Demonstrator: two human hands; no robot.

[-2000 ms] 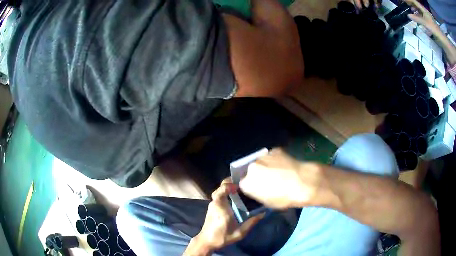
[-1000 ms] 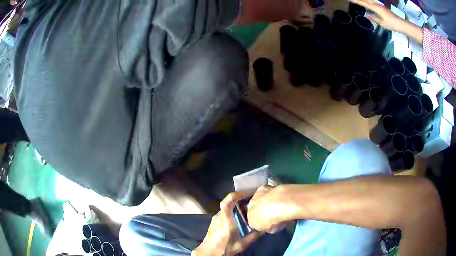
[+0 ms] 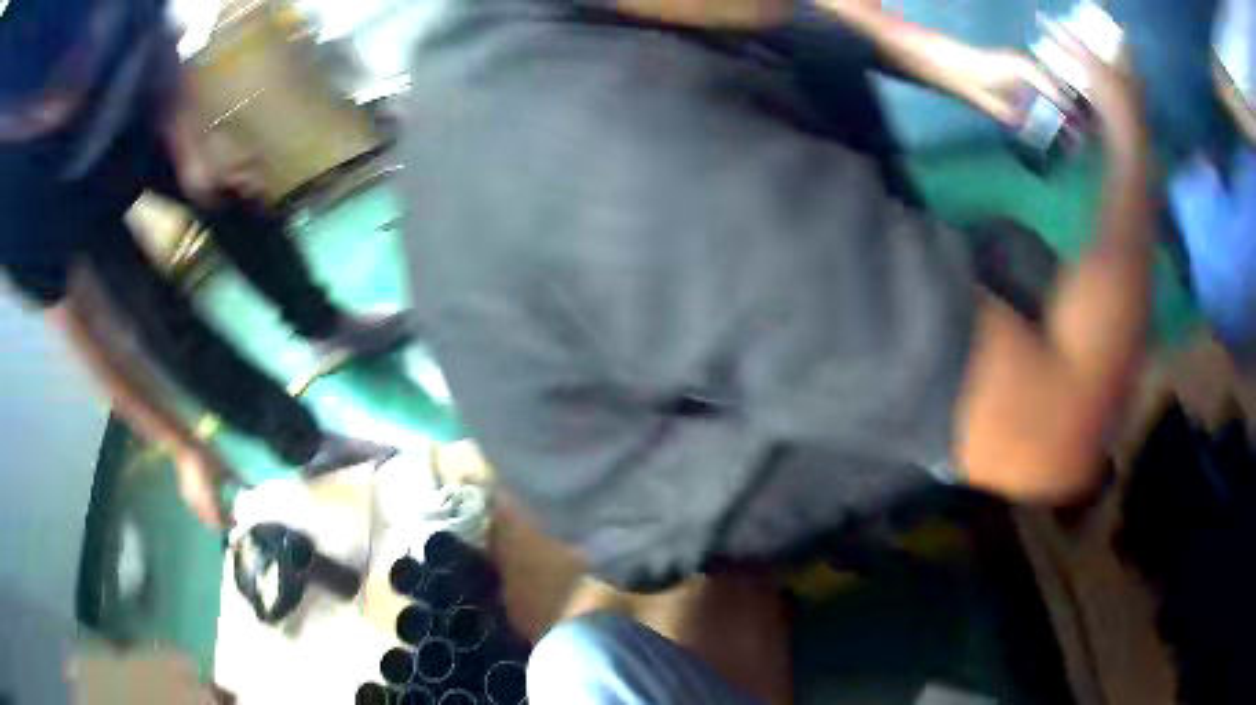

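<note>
Neither of my hands shows; both are out of the picture. A small pale edge, perhaps of the carton, is cut off at the bottom. Black tubes stand upright in a cluster at lower left, beside my blue-clad knee. A dark looped part lies on the pale board left of them. The view is blurred.
A seated person's grey back fills the middle; that person's hands hold a small light item at upper right. Another person bends at left, an arm hanging near the board. More dark tubes are blurred at right.
The view has swung left. My hands and most of the carton have left the picture. The lower-left tubes show more fully, and a bending person has come into view at left.
</note>
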